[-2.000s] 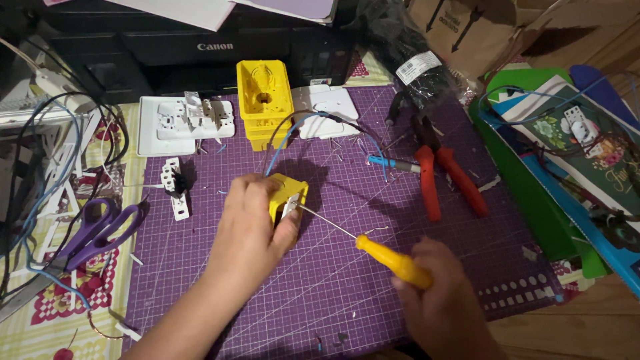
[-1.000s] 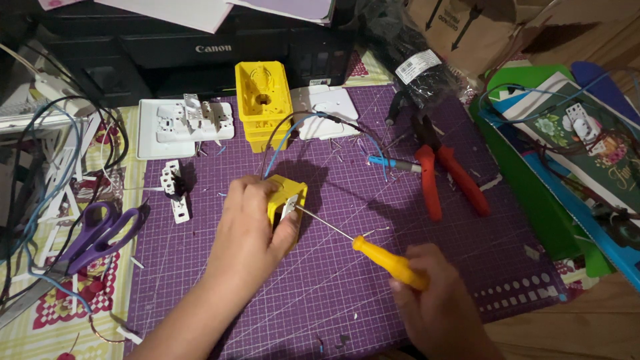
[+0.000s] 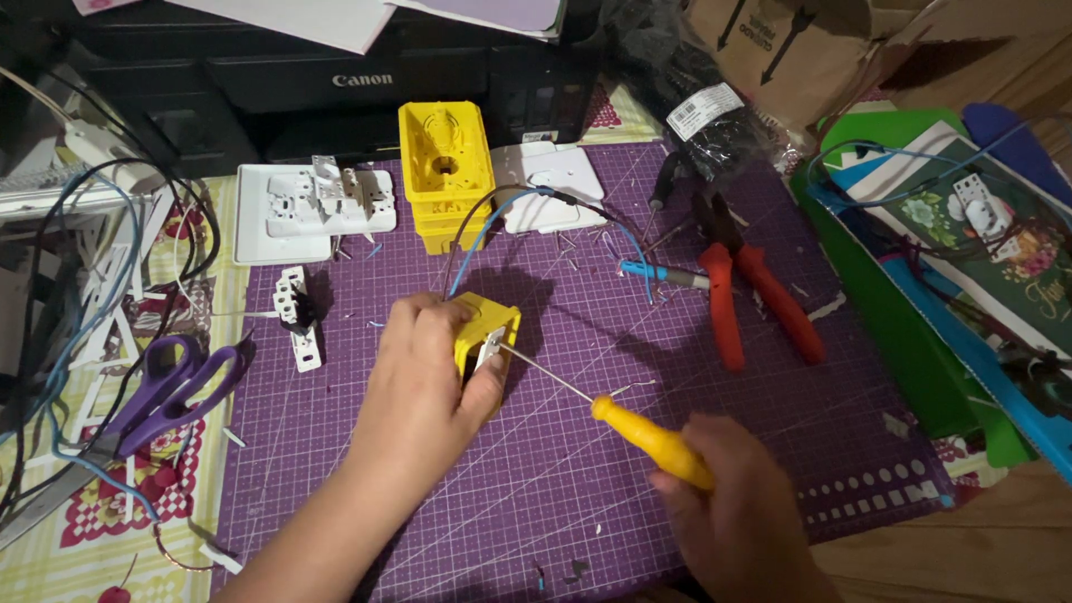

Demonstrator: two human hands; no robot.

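My left hand (image 3: 427, 377) grips a yellow plastic electrical box (image 3: 486, 314) tilted on its side, the thumb against a white module strip (image 3: 490, 350) at its opening. My right hand (image 3: 729, 502) is closed round the yellow handle of a screwdriver (image 3: 649, 440). The screwdriver's tip meets the white strip near a screw; the exact contact is too small to tell. Blue and dark wires (image 3: 502, 205) arch out of the box's back to the right.
Behind stand stacked yellow boxes (image 3: 446, 167), white cover plates (image 3: 285, 209) and a Canon printer (image 3: 360, 100). Red-handled pliers (image 3: 754, 285) lie right on the purple cutting mat (image 3: 335, 519); a socket module (image 3: 297, 318) and purple scissors (image 3: 176, 394) lie left. Folders (image 3: 888, 318) edge the right side.
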